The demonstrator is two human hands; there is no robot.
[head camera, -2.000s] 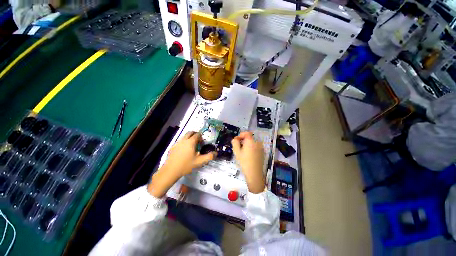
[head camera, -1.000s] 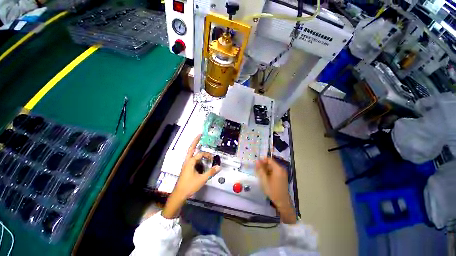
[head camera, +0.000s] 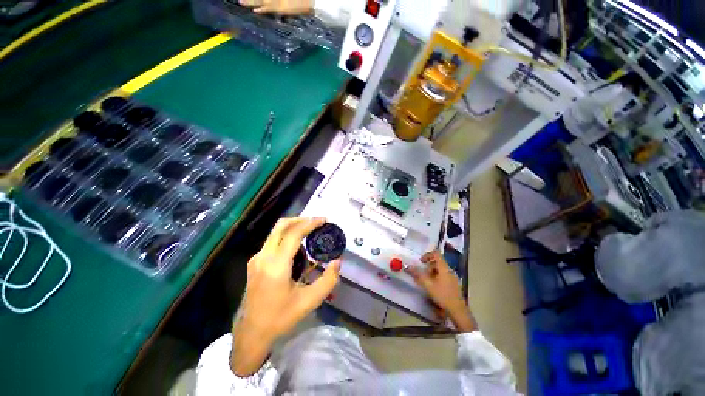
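My left hand (head camera: 284, 282) holds a round black unit (head camera: 325, 242) between thumb and fingers, its ringed face turned up, in front of the machine. Another dark round part shows partly behind the fingers. My right hand (head camera: 442, 285) is at the front edge of the white machine base (head camera: 348, 186), beside the red button (head camera: 396, 264); nothing is seen in it, and its fingers are slightly apart. A green block (head camera: 398, 203) with a black disc (head camera: 400, 188) on it sits on the base. The gold press head (head camera: 420, 107) is raised above the base.
A clear blister tray (head camera: 166, 197) of black discs lies on the green mat (head camera: 193, 100) at left, near tweezers (head camera: 267, 133) and a white cable (head camera: 52, 251). A small black tray (head camera: 437, 177) is on the base. Another person's hand (head camera: 282, 6) is at the far trays. Workers sit at right.
My left hand has lifted the round unit up and towards me. The dark fixture plate beside the green block is no longer seen there. Another person's hand has appeared at the top. The view has shifted.
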